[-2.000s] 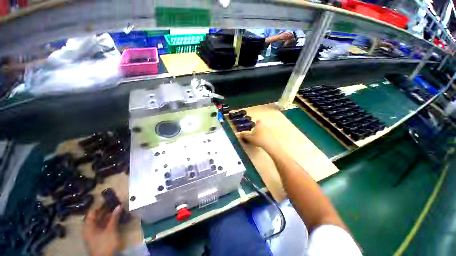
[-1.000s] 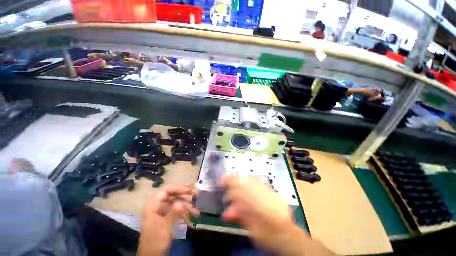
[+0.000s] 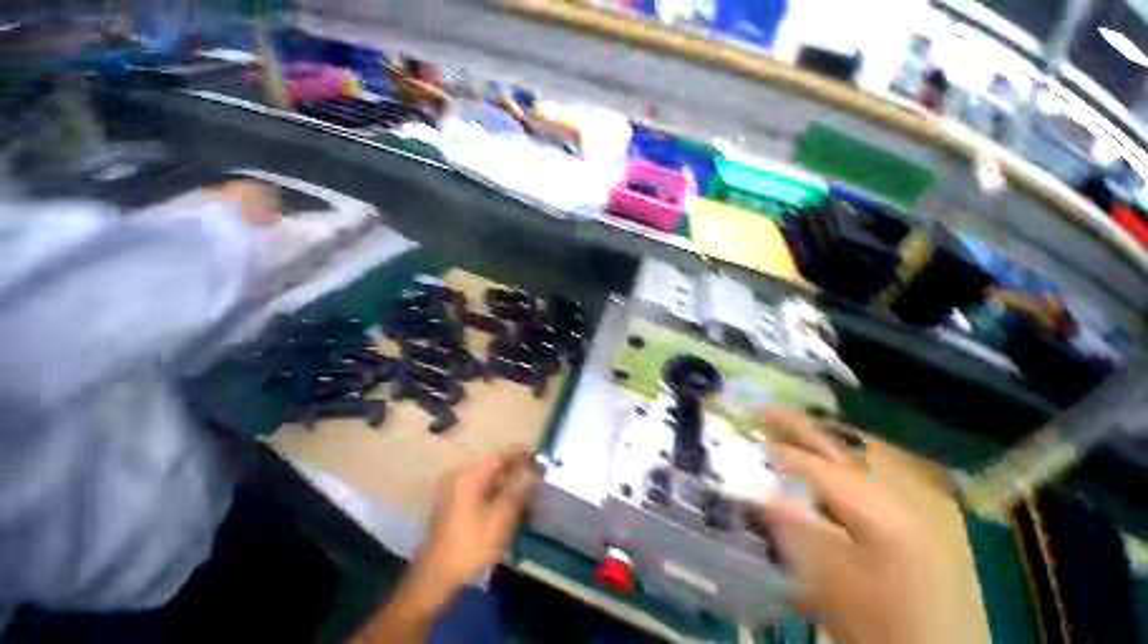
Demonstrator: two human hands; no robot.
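Note:
A black moulded part (image 3: pixel 689 425) lies on top of the silver metal fixture (image 3: pixel 577 440), its round head over the dark opening of the pale green plate (image 3: pixel 648 367). My left hand (image 3: pixel 478 510) is at the fixture's lower left side, fingers curled; I cannot tell whether it holds anything. My right hand (image 3: pixel 837 516) is blurred over the fixture's right side, fingers spread and apart from the part. Loose black parts (image 3: pixel 428 359) lie on the cardboard sheet (image 3: pixel 485 434) to the left.
A red button (image 3: pixel 614 569) is on the fixture's front. Another person's sleeve (image 3: pixel 113 315) and hand are at the left. A second cardboard sheet (image 3: pixel 925 503) is right of the fixture. Pink (image 3: pixel 651 193) and green bins (image 3: pixel 765 184) stand behind, near a slanted post (image 3: pixel 1051 440).
The black part held over the fixture now lies on it. My right hand has moved off it to the right. The view has swung left and tilted. The other person's arm shows more.

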